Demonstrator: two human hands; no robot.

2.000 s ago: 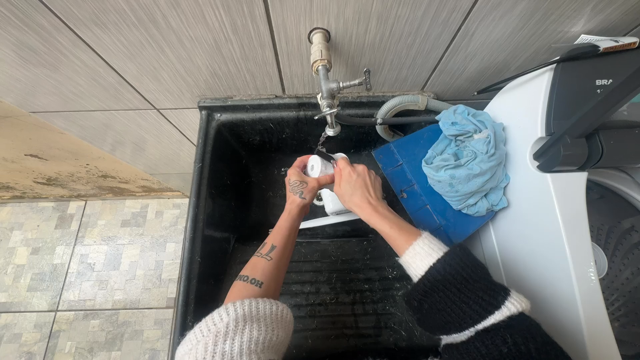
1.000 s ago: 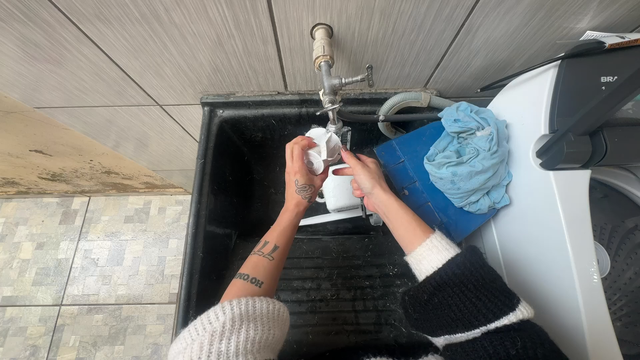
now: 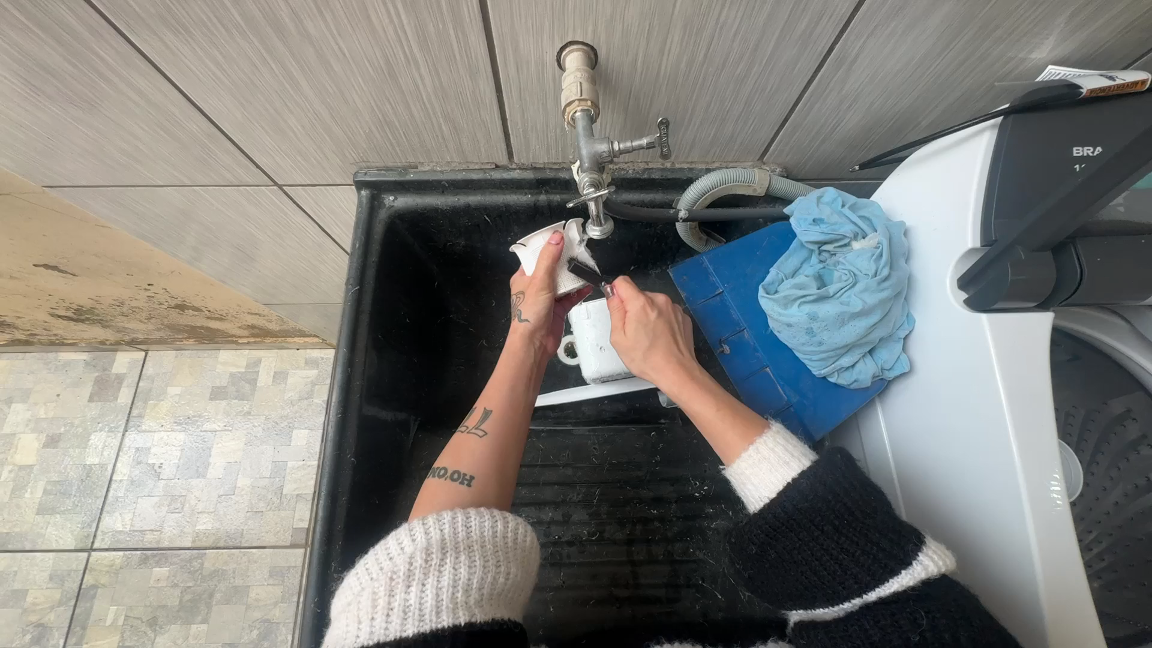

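Observation:
My left hand [image 3: 540,292] grips a white plastic part [image 3: 537,252] with a scalloped rim, tilted just left of the metal tap [image 3: 594,193]. In my right hand [image 3: 650,328] is a small dark brush [image 3: 589,274], its bristle end against or very close to the white part's right side. Below the two hands, a white plastic container [image 3: 598,344] with a small ring at its left side lies in the black sink basin [image 3: 423,297]. A long white strip [image 3: 589,392] lies beside its lower edge. My right fingers hide much of the brush handle.
A blue board [image 3: 760,346] slants over the sink's right side, bearing a crumpled light-blue cloth [image 3: 841,288]. A grey corrugated hose [image 3: 720,184] curves behind it. The white washing machine [image 3: 963,396] stands at the right, and ridges [image 3: 630,504] line the sink's near part.
The white part has turned in my left hand between the frames. My right hand has moved up to it with the brush since one second ago, when it was lower, beside the white container.

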